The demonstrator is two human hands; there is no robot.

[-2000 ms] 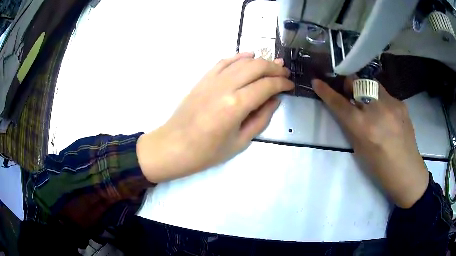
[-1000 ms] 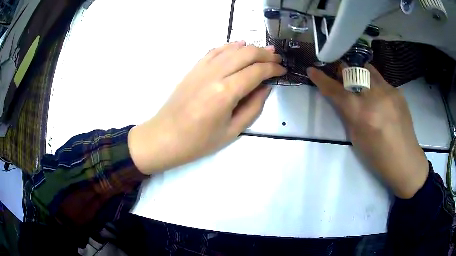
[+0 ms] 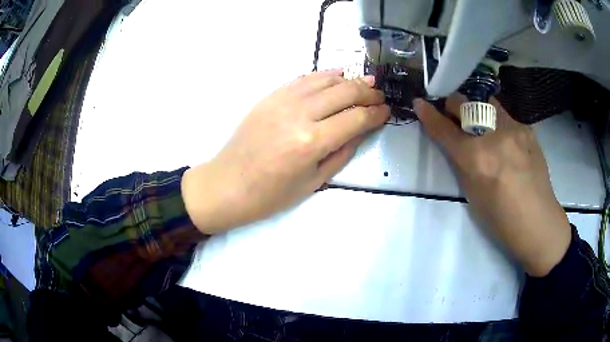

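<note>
The brown panel [image 3: 535, 95] runs from under the machine head to the right; its narrow front part lies at the needle area between my hands. My left hand [image 3: 287, 143] lies flat-ish, left of the needle area, with its fingertips at the panel's left edge. My right hand [image 3: 505, 170] is on the right, partly behind the tension knob [image 3: 479, 117], its index fingertip at the panel's front edge. The needle and presser foot [image 3: 400, 70] are small and blurred. Whether the fingers pinch or only press the fabric is hidden.
The white-grey sewing machine head [image 3: 461, 40] stands over the top right. The white table [image 3: 348, 254] spreads below. At left lie stacked grey and brown pieces with a green patch [image 3: 45, 83], over plaid fabric [image 3: 50, 177]. Another ribbed knob [image 3: 573, 19] is at top right.
The whole view shifted up and then back down. Less brown fabric shows in front of the needle than two seconds ago. Both hands keep nearly the same place beside the needle area.
</note>
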